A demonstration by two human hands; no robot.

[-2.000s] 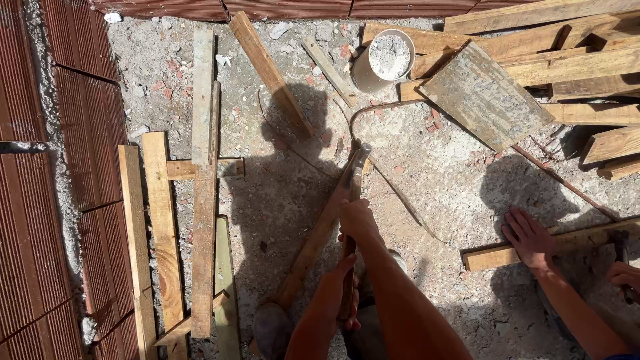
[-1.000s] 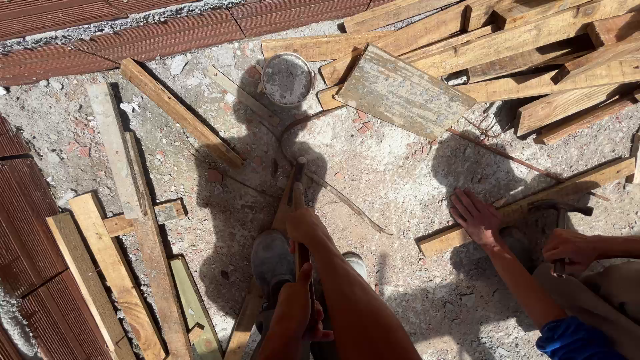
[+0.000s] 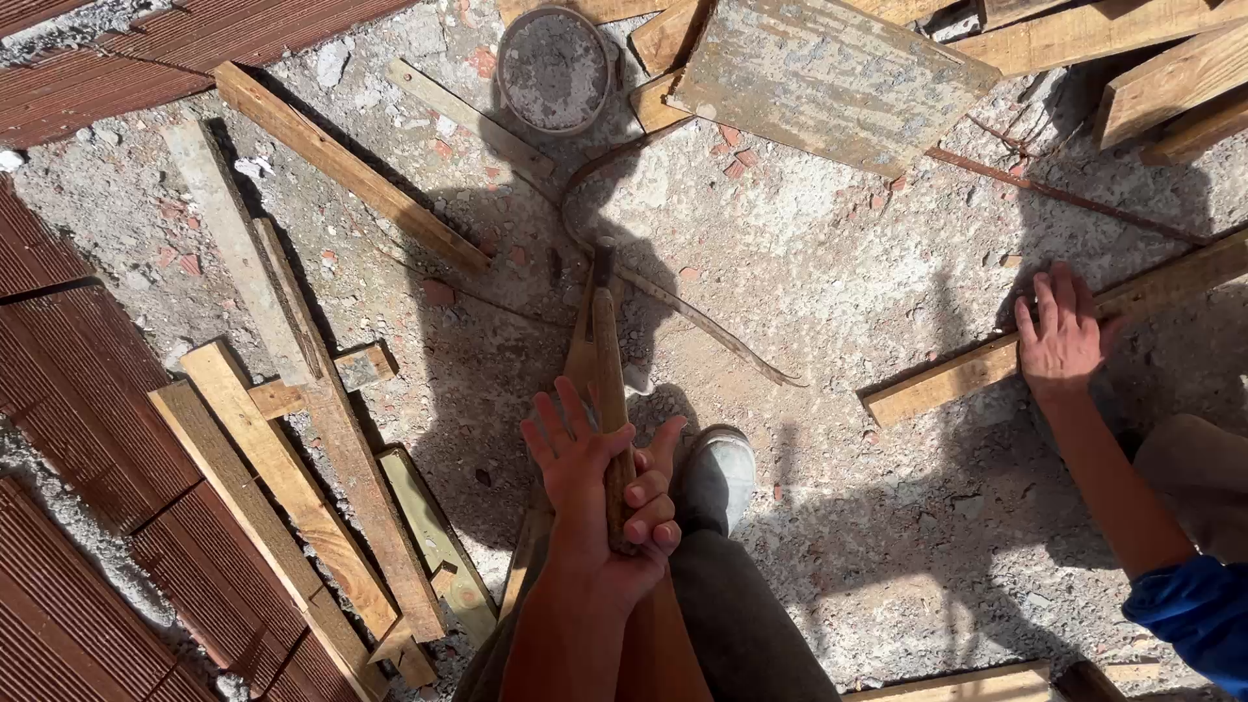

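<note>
In front of my legs a long-handled tool (image 3: 608,370) with a wooden handle and a dark metal end points away from me. The fingers of my right hand (image 3: 648,507) are curled around the lower handle. My left hand (image 3: 575,458) lies against the handle's left side, fingers spread, its thumb touching the wood. My forearms overlap, hiding part of the grip. Under the tool's far end runs a wooden board (image 3: 582,341), partly hidden by my hands. A bent strip (image 3: 697,317) lies on the rubble near the metal end.
A co-worker's hand (image 3: 1058,336) presses on a board (image 3: 941,385) at right. Beyond my hands are a round bucket (image 3: 554,70), a mortar-stained panel (image 3: 829,83) and stacked timber (image 3: 1111,34). Loose planks (image 3: 292,487) lie at left beside ribbed red blocks (image 3: 88,380).
My left hand's fingers have spread from the handle they were closed around. The co-worker's other hand and the hammer near it have left view. The view has shifted.
</note>
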